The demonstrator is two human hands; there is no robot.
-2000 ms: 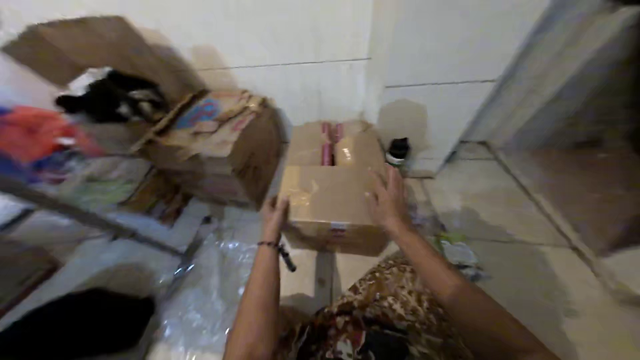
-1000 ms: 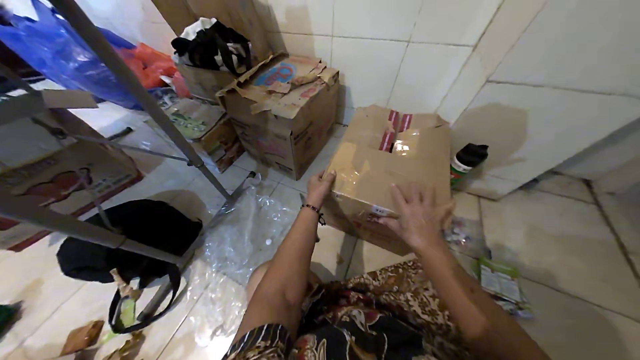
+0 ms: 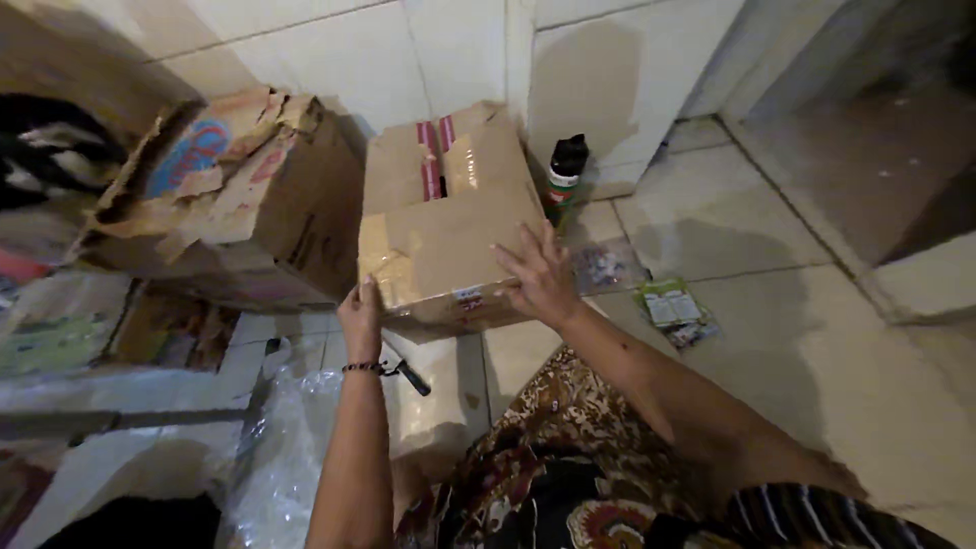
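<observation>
A cardboard box (image 3: pixel 457 236) with brown tape and red-and-white tape strips on top stands on the tiled floor before me, against the wall. At its near left corner, my left hand (image 3: pixel 361 316) touches the side, thumb by the top edge; a dark beaded bracelet circles that wrist. My right hand (image 3: pixel 537 278) rests with spread fingers on the near right part of the box. A tool with a dark handle (image 3: pixel 414 378) lies on the floor just below the box, near my left wrist; its far end is partly hidden.
A torn cardboard box (image 3: pixel 305 221) stands to the left. A black-capped bottle (image 3: pixel 564 179) is right of the taped box. Small plastic packets (image 3: pixel 675 309) lie on the floor at right, clear plastic sheeting (image 3: pixel 286 457) at lower left. Black fabric (image 3: pixel 137 524) shows at the bottom left corner.
The view has swung over the last second. My right hand has shifted from the box's top toward its near right edge. My left hand stays at the near left corner.
</observation>
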